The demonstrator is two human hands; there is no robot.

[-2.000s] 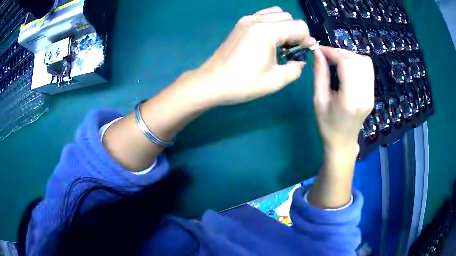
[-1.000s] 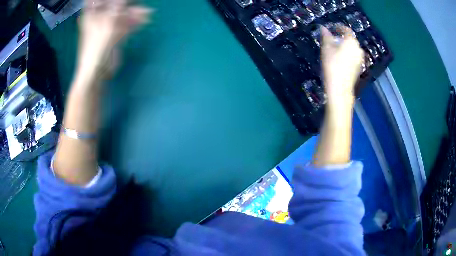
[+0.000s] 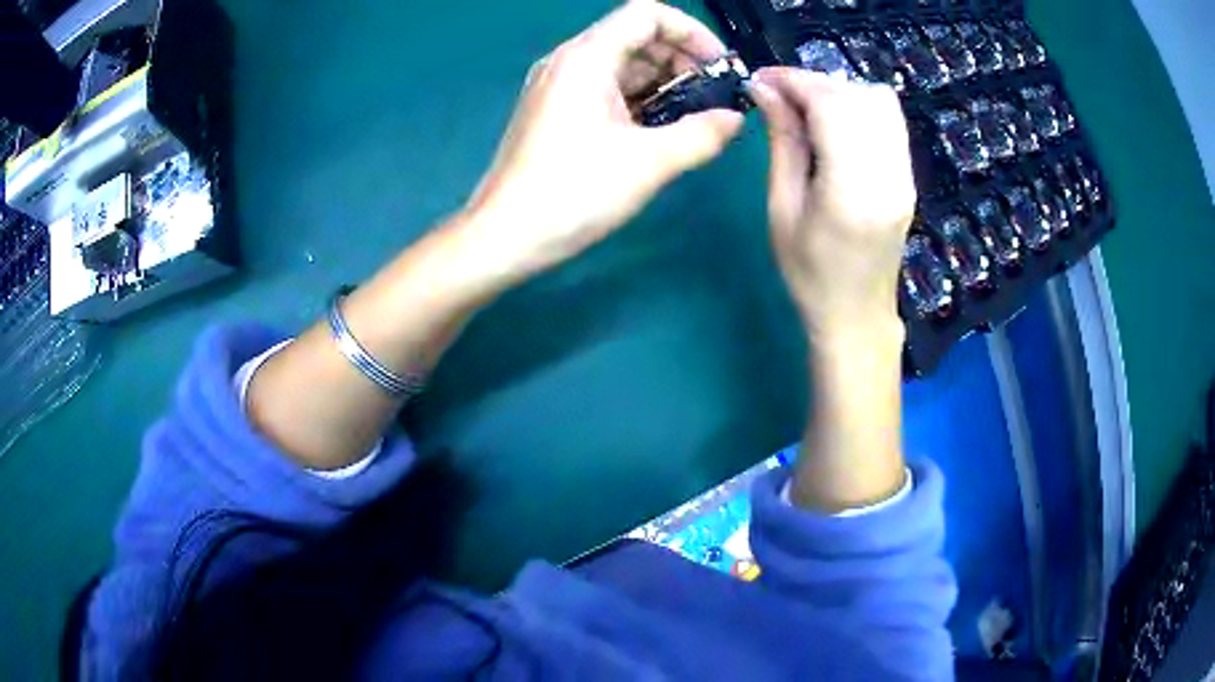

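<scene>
My left hand, bare, holds a small dark module assembly between thumb and fingers above the green mat, at the top centre. My right hand is beside it, thumb and index fingertip pinched together at the module's right end. A small pale spot shows at that fingertip; I cannot tell whether it is a held part or a finger cover. The black component tray lies right of and partly behind my right hand, with rows of shiny round-looking units in its pockets.
A white-and-silver box with a metal mechanism stands at the left. Clear ridged plastic trays lie at the left edge. More dark trays are at the lower right. The bench's front edge crosses below my hands, with blue floor beyond.
Both hands have come together at the top centre; my left hand was far left and my right hand over the tray. My left hand now visibly holds a module. The camera view has shifted.
</scene>
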